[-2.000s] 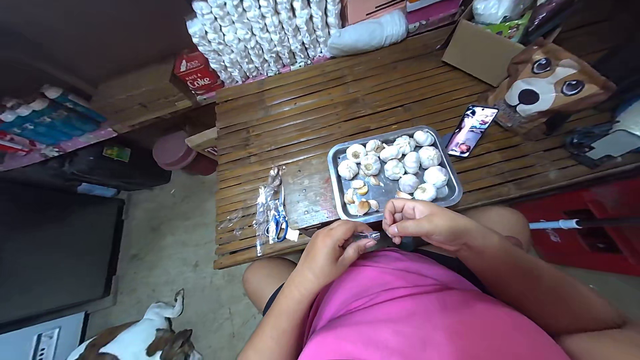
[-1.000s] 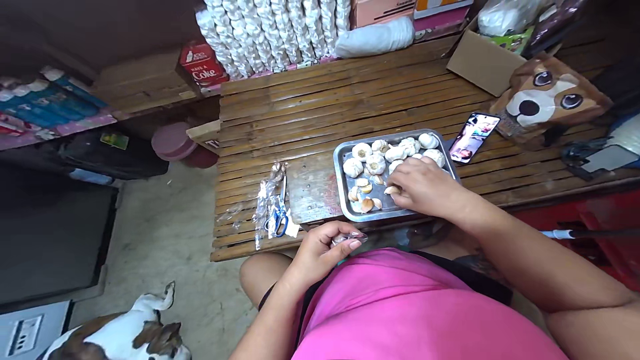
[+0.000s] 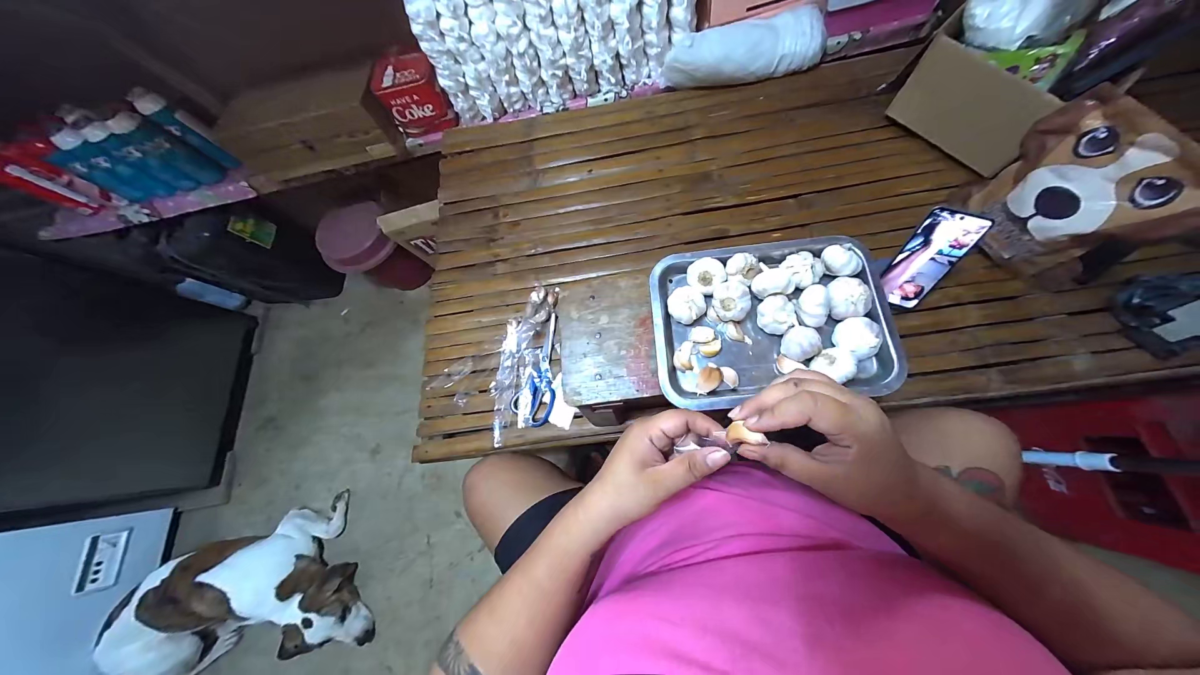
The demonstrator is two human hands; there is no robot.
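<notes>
A garlic clove (image 3: 745, 434) is pinched between the fingertips of my right hand (image 3: 825, 436), just past the near edge of the metal tray (image 3: 661, 361). Beside it, my left hand (image 3: 661, 459) grips a small clear plastic bag (image 3: 698, 442), its mouth toward the clove. Several whole garlic bulbs (image 3: 776, 313) fill the back and right of the tray. Loose cloves (image 3: 710, 378) lie at its near left. Left of the tray, blue-handled scissors (image 3: 538, 389) rest among clear plastic wrappers (image 3: 507, 375) on the slatted wooden table (image 3: 581, 206).
A lit phone (image 3: 936, 258) lies right of the tray, near a dog-faced bag (image 3: 1087, 187) and an open cardboard box (image 3: 975, 103). White packets (image 3: 553, 47) hang behind the table. A brown and white dog (image 3: 234, 591) lies on the floor at left.
My right hand has moved from over the tray back toward my left hand, and a clove now shows in its fingertips. My left hand stays in front of the tray.
</notes>
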